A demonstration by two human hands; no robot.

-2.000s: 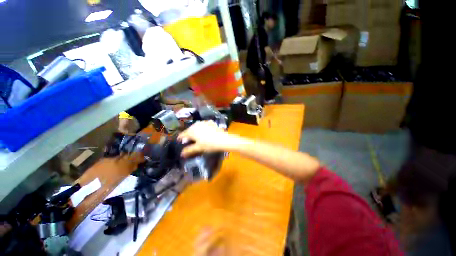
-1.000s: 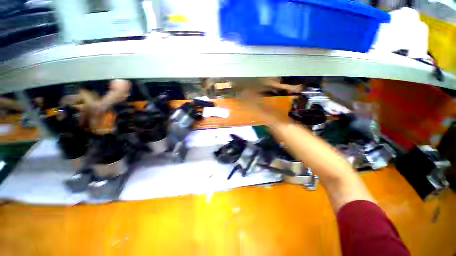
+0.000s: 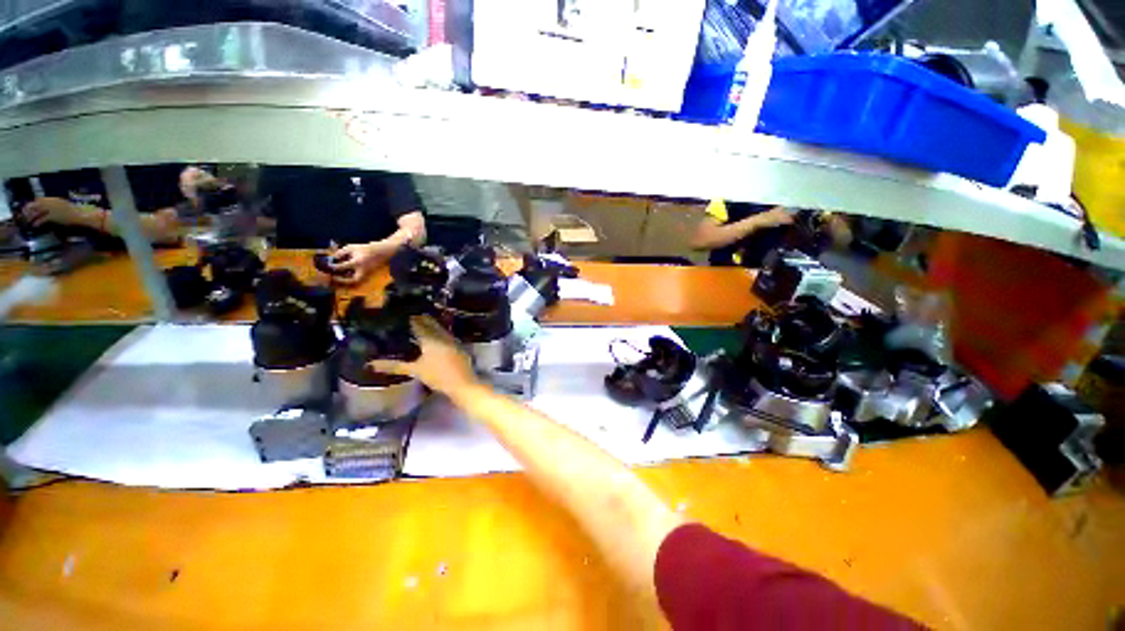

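Observation:
My right hand [image 3: 428, 364] reaches in from the lower right in a maroon sleeve. Its fingers are around the right side of a unit with a black top and a silver base [image 3: 380, 397], which stands upright on the white sheet [image 3: 148, 407]. Another silver-and-black unit [image 3: 292, 382] stands just left of it. A third unit [image 3: 481, 308] stands behind and to the right of my hand. The far fingertips are partly lost against the black top. My left hand is not in view.
A loose black sub-assembly with a wire [image 3: 660, 370] lies mid-sheet. More units [image 3: 796, 376] stand to the right, beside an orange-red panel [image 3: 1012, 308]. A pale shelf [image 3: 555, 154] with a blue bin [image 3: 888, 111] crosses above. People work opposite [image 3: 346, 210].
The view has swung left, back to the rows of units. My right hand has moved from the units at the right to a unit in the left group and taken hold of it.

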